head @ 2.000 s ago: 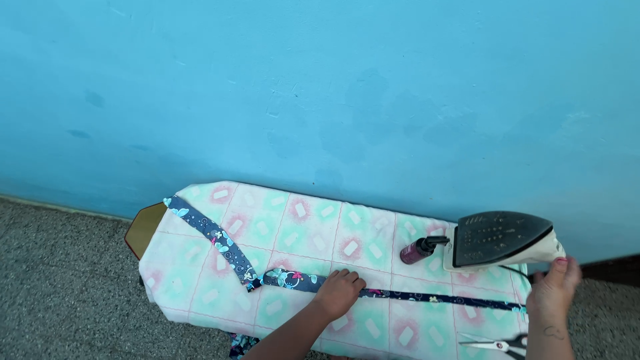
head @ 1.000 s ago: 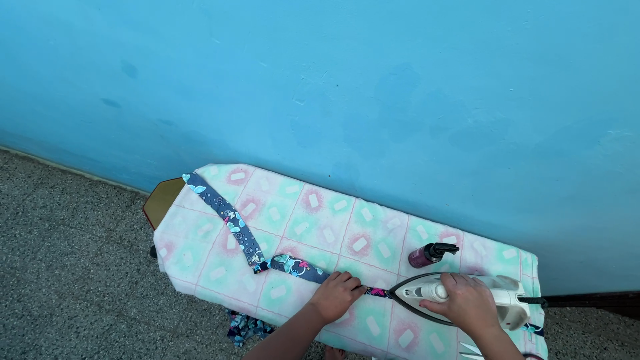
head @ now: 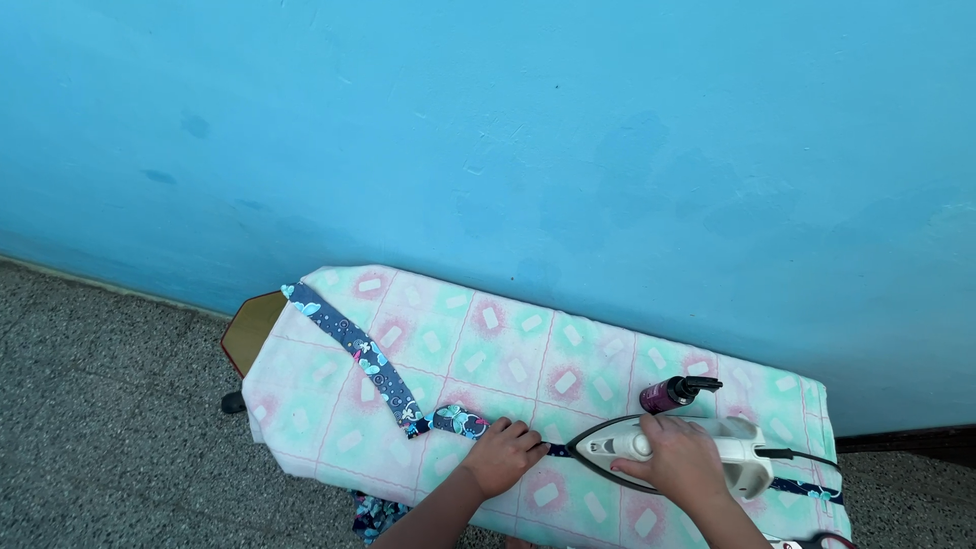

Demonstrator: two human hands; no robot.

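Observation:
My right hand grips the handle of a white clothes iron, which lies flat on a navy floral fabric strip. My left hand holds the strip between its fingers and the board, just left of the iron's tip. Left of that hand the strip is wider, bends near its middle and runs up to the board's far left corner. A narrow folded part of it comes out behind the iron. The ironing board has a pastel patterned cloth cover. A dark purple pump bottle stands just beyond the iron.
Scissors lie partly in view at the board's near right edge. The iron's cord trails off to the right. More floral fabric hangs below the near edge. A blue wall rises behind the board.
Two seconds ago the iron rested tilted on the board's right end, with my right hand beside it. It now lies flat on the strip, with that hand on its handle.

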